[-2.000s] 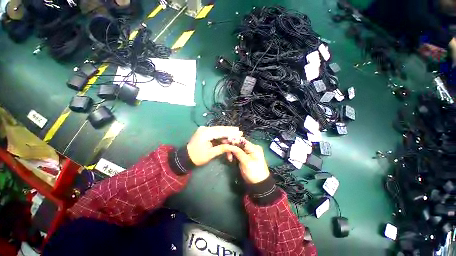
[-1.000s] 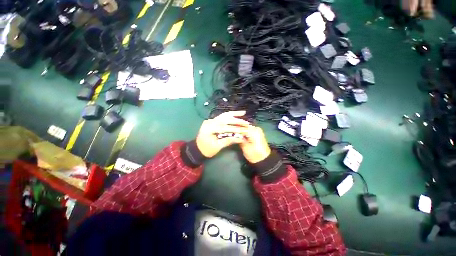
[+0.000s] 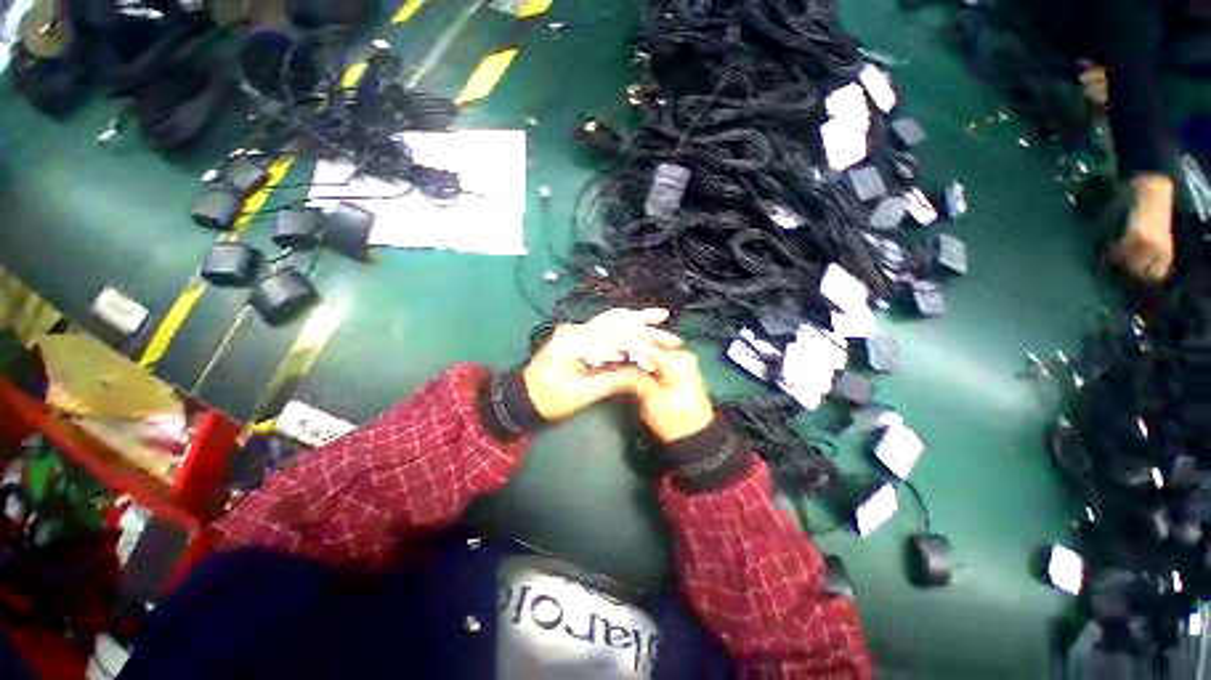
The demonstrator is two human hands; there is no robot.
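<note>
My left hand (image 3: pixel 580 371) and my right hand (image 3: pixel 673 395) meet at the near edge of a large heap of black coiled cables (image 3: pixel 737 173). Their fingers are bent together over small shiny metal tips, likely cable connectors (image 3: pixel 627 360). The cables running from them are hard to make out. Black modules with white or grey faces (image 3: pixel 813 361) lie along the heap's right side. One black module (image 3: pixel 931 559) lies apart at the lower right on its cable.
Black modules (image 3: pixel 283 295) and cables lie left, partly on a white paper sheet (image 3: pixel 478 219). A red bin (image 3: pixel 206 465) is at lower left. Another cable heap (image 3: pixel 1149 452) is at far right, with another person's hand (image 3: pixel 1146 229) above it.
The view has shifted slightly. Another person's hand and dark sleeve have come in at the right. My hands stay together, with slightly changed finger positions.
</note>
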